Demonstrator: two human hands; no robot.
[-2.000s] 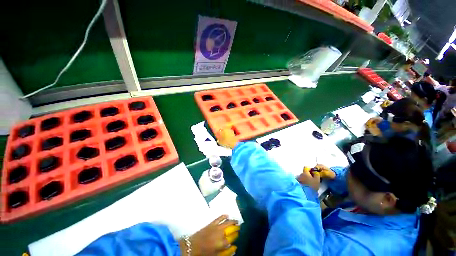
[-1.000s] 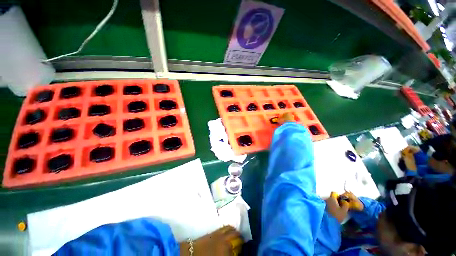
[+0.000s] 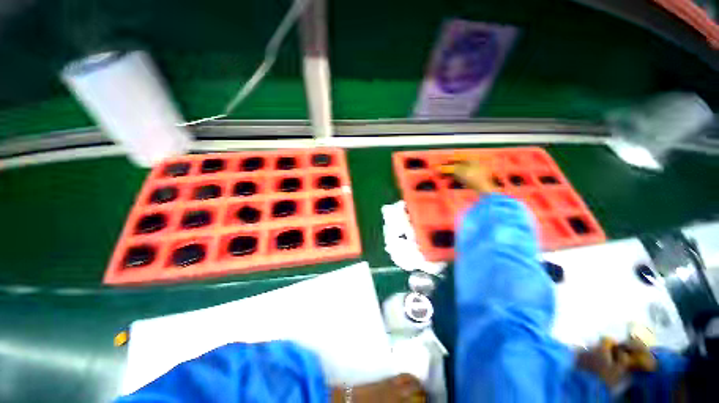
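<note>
My left hand [image 3: 386, 390] is cut off by the bottom edge and blurred, with a bracelet at its wrist. It lies at the right end of a white foam sheet [image 3: 268, 319], by a white wipe [image 3: 422, 354]. Whether it holds anything cannot be told. My blue sleeve crosses the sheet's lower part. My right hand is out of the picture. Behind the sheet, a red foam tray [image 3: 232, 266] holds black watch bodies [image 3: 242, 245] in its pockets. No watch shows on the visible part of my sheet.
A bottle [image 3: 406, 311] stands right of my sheet, below another wipe [image 3: 402, 236]. A neighbour's blue arm [image 3: 504, 291] reaches over a second red tray [image 3: 434, 208]. Other hands [image 3: 619, 358] work at the right. A yellow finger cot [image 3: 121, 338] lies left of my sheet.
The view has swung, so the trays and sheet appear further right. The neighbour's hand has moved from the second tray's near left corner to its back rows. My left hand shows less.
</note>
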